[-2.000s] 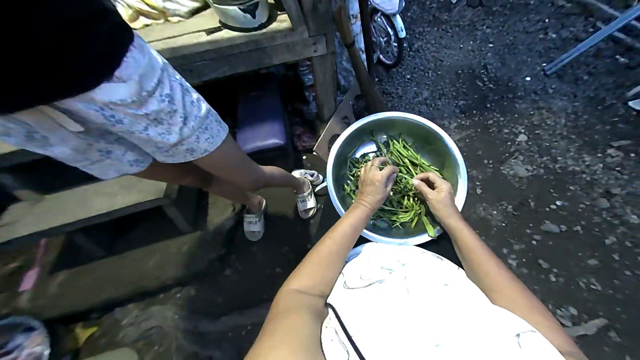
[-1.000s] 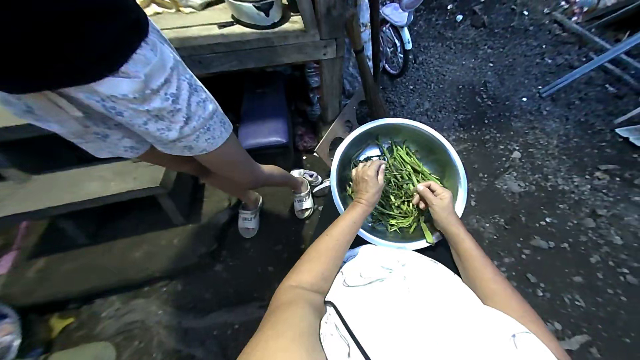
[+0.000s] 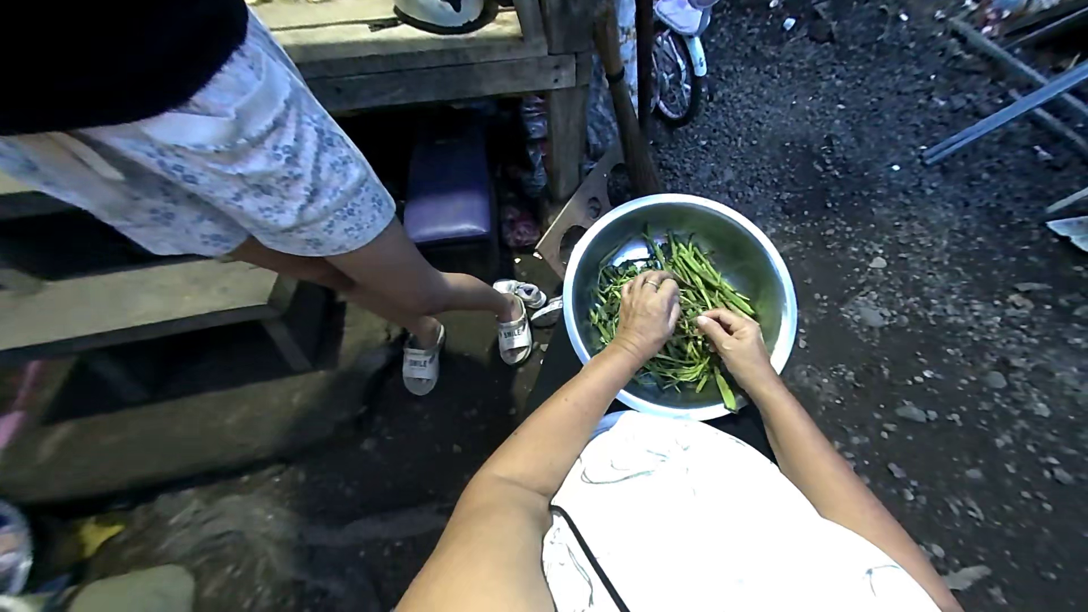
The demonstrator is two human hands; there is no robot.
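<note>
A wide stainless steel basin [image 3: 775, 255] sits in front of my lap, with a loose heap of green leafy stems [image 3: 701, 270] inside. My left hand [image 3: 650, 313] rests over the middle of the heap, back up and fingers curled down into the stems; whether it grips any is hidden. To its right, my right hand [image 3: 738, 342] is over the basin's right side, thumb and fingertips pinched together near the stems. Too little shows to tell if a stem is between them. The two hands are apart.
A person in patterned shorts [image 3: 280, 161] and sandals stands close on the left, beside wooden steps [image 3: 153, 306]. Behind are a wooden bench [image 3: 442, 76], a purple padded seat [image 3: 449, 204] and a small bicycle [image 3: 680, 72]. Gravelly ground [image 3: 901, 357] lies to the right.
My left hand has shifted slightly among the stems, and my right hand remains over the basin's right side. The standing person's feet have stayed in about the same place.
</note>
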